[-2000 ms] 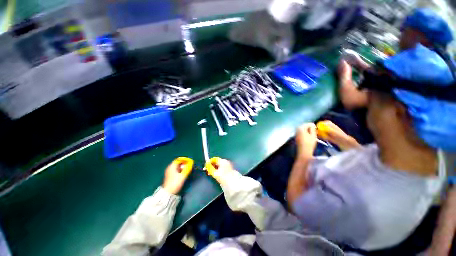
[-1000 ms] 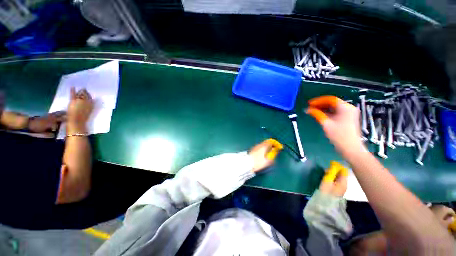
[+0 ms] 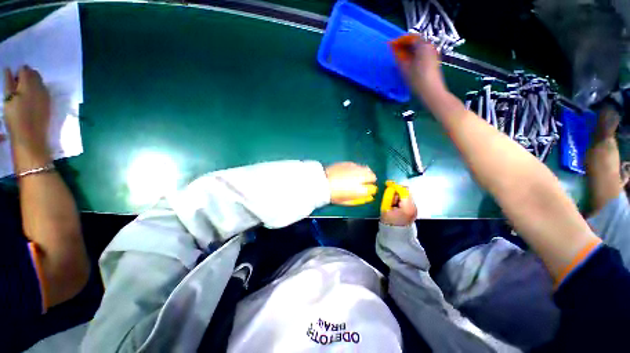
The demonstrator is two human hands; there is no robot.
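Observation:
My left hand (image 3: 351,184), with yellow finger cots, is at the bench's near edge, its fingers bent and pointing right. My right hand (image 3: 398,205), also in yellow cots, is close beside it with thumb and fingertip curled together. I cannot tell if either hand holds something small. One slim white-silver stick-shaped unit (image 3: 414,143) lies on the green bench just beyond my right hand, its short dark-topped head away from me. A tiny white piece (image 3: 347,103) and thin dark wire leads (image 3: 399,160) lie to its left.
A blue parts tray (image 3: 360,49) is ahead; another person's arm (image 3: 511,155) reaches over from the right to its edge. A large pile of units (image 3: 521,114) and a second blue tray (image 3: 575,140) are at right, a small pile (image 3: 435,26) behind the rail. Another person's hand rests on paper (image 3: 59,83) at left.
My two hands have come close together at the near edge. The other person's arm has moved from beside the unit to the blue tray. The view has shifted.

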